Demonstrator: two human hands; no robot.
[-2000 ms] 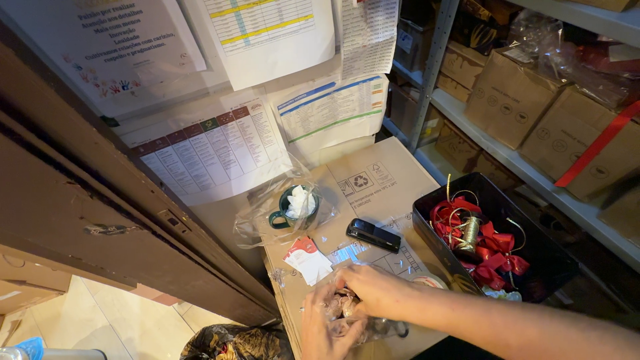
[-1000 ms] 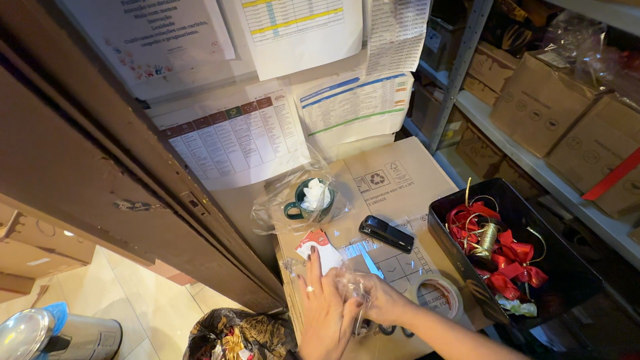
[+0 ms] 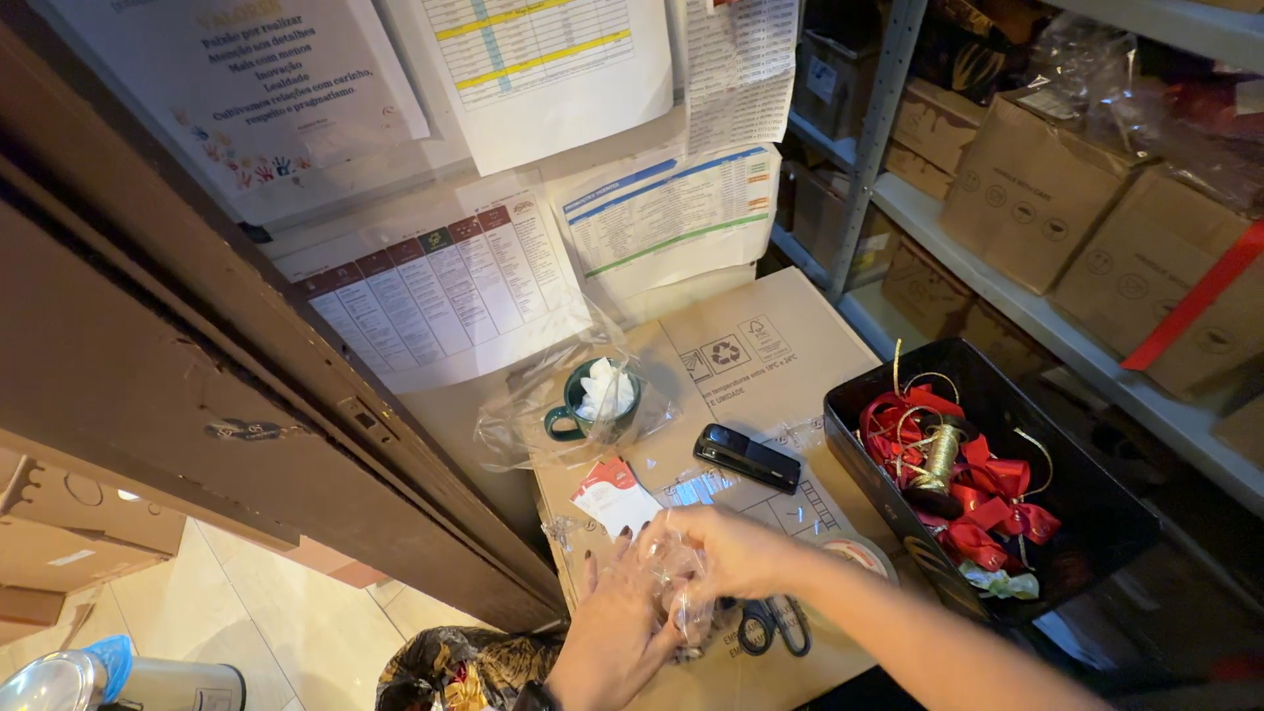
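Above a cardboard box (image 3: pixel 780 346), my left hand (image 3: pixel 617 617) and my right hand (image 3: pixel 726 553) meet around a small crumpled piece of clear plastic wrap (image 3: pixel 683 583). The fingers of both hands close on it; whether anything is inside cannot be told. Just beyond my left fingertips lie white and red cards (image 3: pixel 617 497). A black stapler (image 3: pixel 748 458) rests beyond my right hand. Partly under my right forearm are a roll of tape (image 3: pixel 857 555) and dark-handled scissors (image 3: pixel 775 627). Farther back stands a green mug (image 3: pixel 592 400) with white crumpled paper in it, on clear plastic film.
A black box (image 3: pixel 889 509) at the right holds red ribbon bows (image 3: pixel 997 484) and a spool of gold cord (image 3: pixel 936 454). Metal shelving (image 3: pixel 1047 286) with cardboard boxes stands behind it. A brown door frame (image 3: pixel 375 425) bounds the left, with a lined bin (image 3: pixel 474 657) below.
One second ago my left hand was stretched over the white card with its fingers extended; it is now drawn back beside my right hand at the plastic. The scissors' handles show more plainly.
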